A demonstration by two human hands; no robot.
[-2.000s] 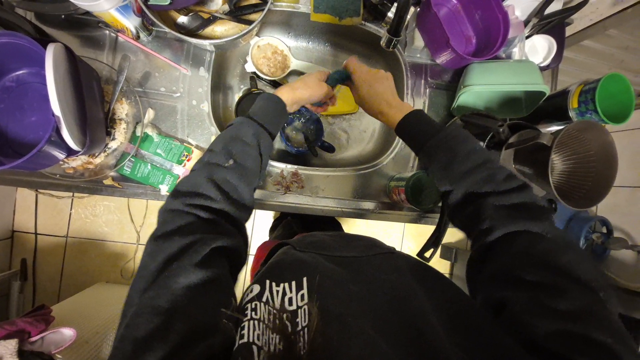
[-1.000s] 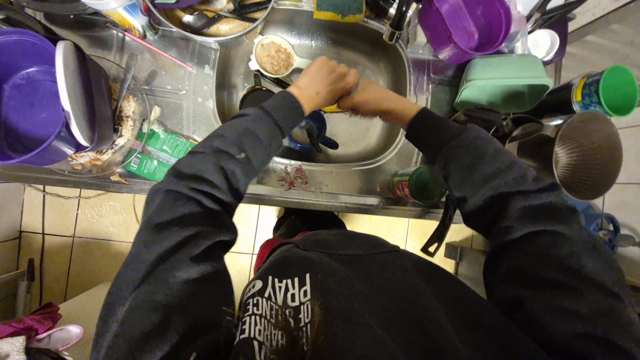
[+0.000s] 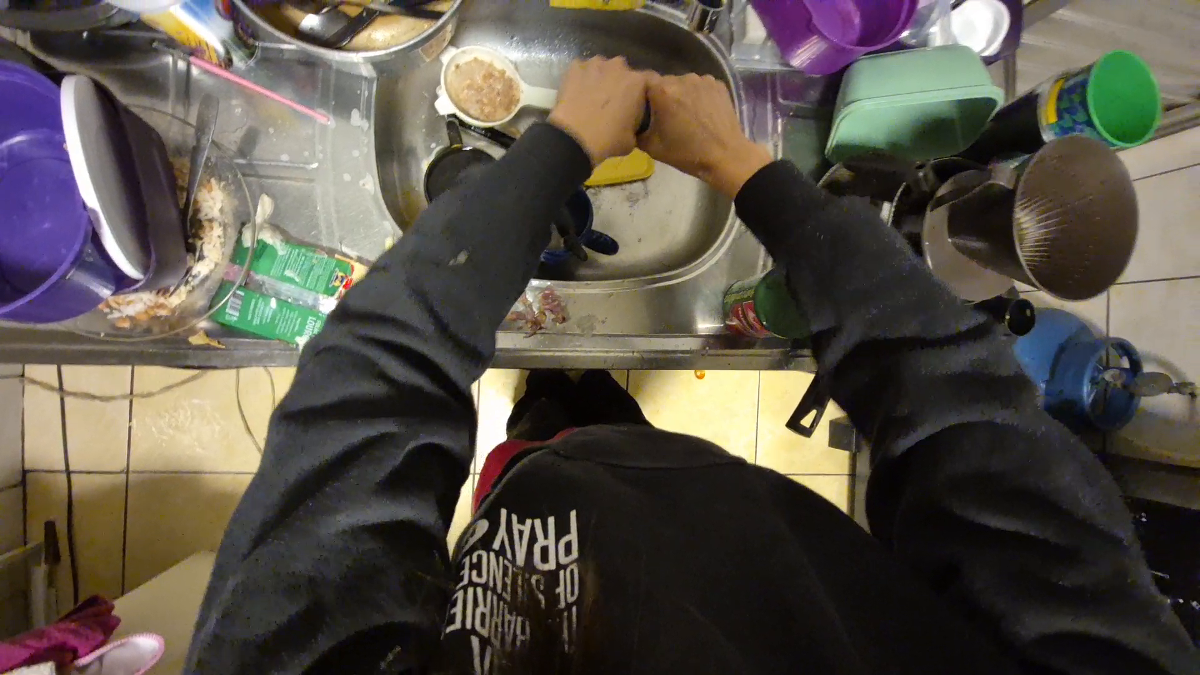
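Observation:
Over the steel sink basin [image 3: 670, 230], my left hand [image 3: 602, 108] and my right hand [image 3: 696, 127] press together, fingers curled round a small dark item that is mostly hidden; a bit of it shows between them. In the earliest frame it looks like a dark bluish-green cloth or scrubber. Below the hands lies a yellow object [image 3: 623, 169]. A white handled strainer or cup [image 3: 483, 86] with pale food residue is left of my left hand. A dark pan or bowl [image 3: 457, 172] and a blue mug-like item [image 3: 579, 211] sit lower in the basin, partly behind my left sleeve.
Left stand purple tubs [image 3: 37, 197], a glass bowl with food scraps [image 3: 211, 234] and a green packet [image 3: 281, 291]. A large pot [image 3: 356, 28] is at the upper left. Right are a green container [image 3: 909, 103], a brown cone-shaped vessel [image 3: 1078, 216] and a green-lidded can [image 3: 769, 305] near the counter edge.
My hands, lower over the basin and slightly apart two seconds ago, have come together and now cover most of the dark item between them.

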